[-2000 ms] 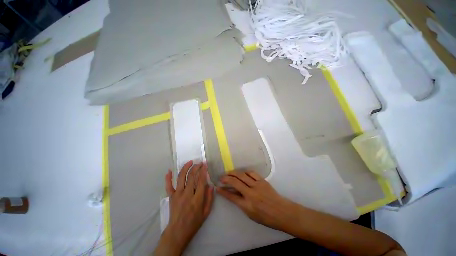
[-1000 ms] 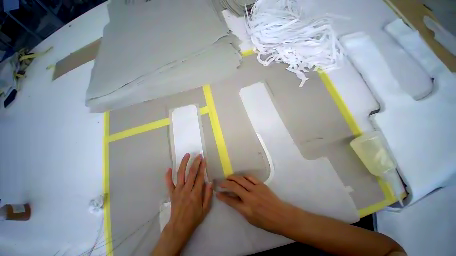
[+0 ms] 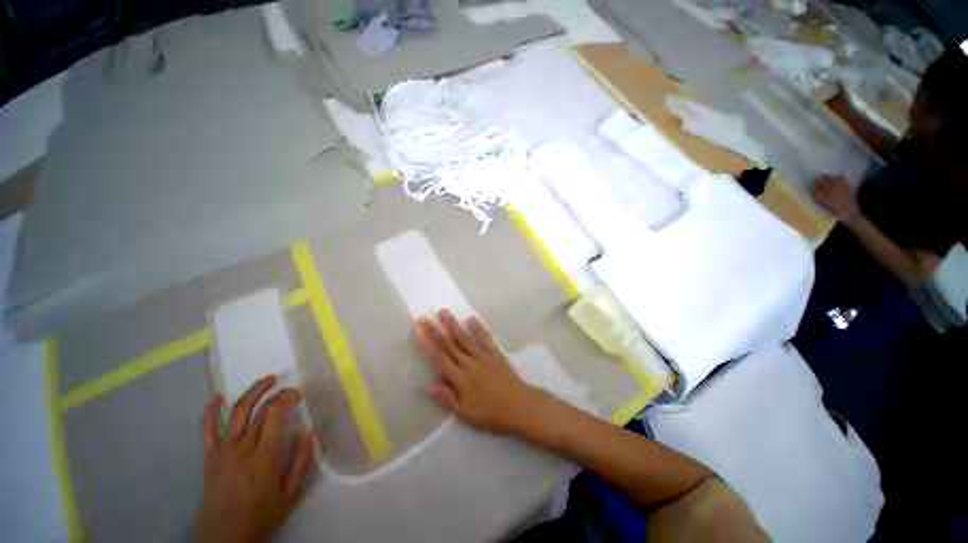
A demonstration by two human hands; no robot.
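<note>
A thin pale garment panel [image 3: 253,342] lies flat on the grey fabric [image 3: 138,424], its two straps pointing away from me. Narrow white tape [image 3: 366,474] runs along the bottom curve of the U neck. My left hand [image 3: 253,456] rests on the lower left strap, fingers slightly bent and apart, holding nothing visible. My right hand [image 3: 467,371] lies spread on the right strap, above the curve, and covers part of the neck edge. The panel's near part is cut off by the frame's lower edge.
A glue bottle [image 3: 607,321] lies at right by yellow marking tape [image 3: 342,355]. Beyond are a tangled tape bundle [image 3: 446,149] and stacked grey pieces [image 3: 180,180]. A thick white vest-shaped pile [image 3: 711,270] lies at right. Another person [image 3: 902,202] works at the far right.
The view has turned right, showing the other person. My right hand has moved from the neck's bottom up onto the right strap, uncovering the taped curve. My left hand stays near the left strap's lower part.
</note>
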